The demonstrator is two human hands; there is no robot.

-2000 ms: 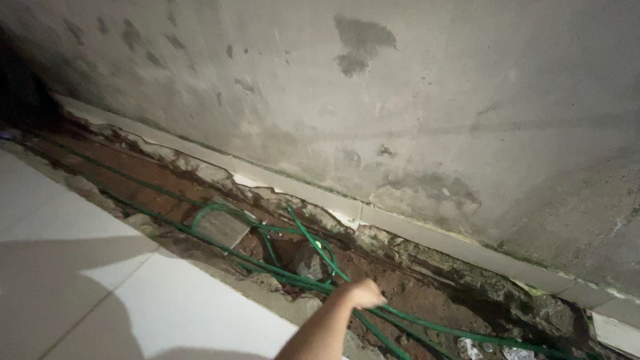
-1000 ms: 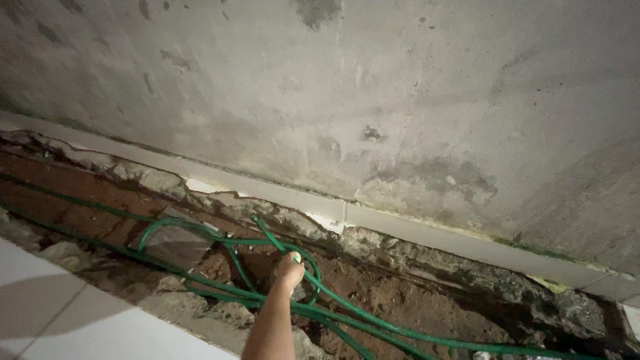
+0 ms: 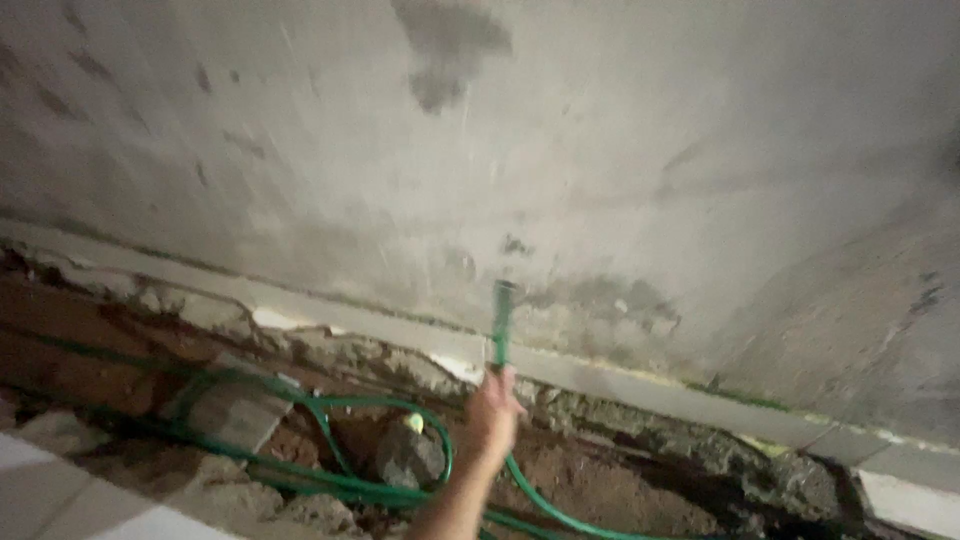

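One hand reaches in from the bottom centre, and it seems to be my right hand (image 3: 495,409), though the view does not fully settle which. Its fingers are closed on a green hose (image 3: 502,322) near the hose's end, which points up in front of the wall and is blurred. More green hose (image 3: 352,487) lies in loops and long runs along the dirt trench, left of and below the hand. A grey stone (image 3: 409,456) sits inside one loop, with a small yellowish piece (image 3: 413,423) at its top. My other hand is out of view.
A stained grey plaster wall (image 3: 360,172) rises behind the trench, with a pale tile skirting (image 3: 637,382) along its foot. Broken concrete edges (image 3: 300,517) border the reddish soil (image 3: 600,480). A flat slab piece (image 3: 232,405) lies at the left, and white floor tiles (image 3: 45,487) are at bottom left.
The hand was down at the hoses in the trench. It now holds a hose end up in front of the skirting and wall, off the trench floor.
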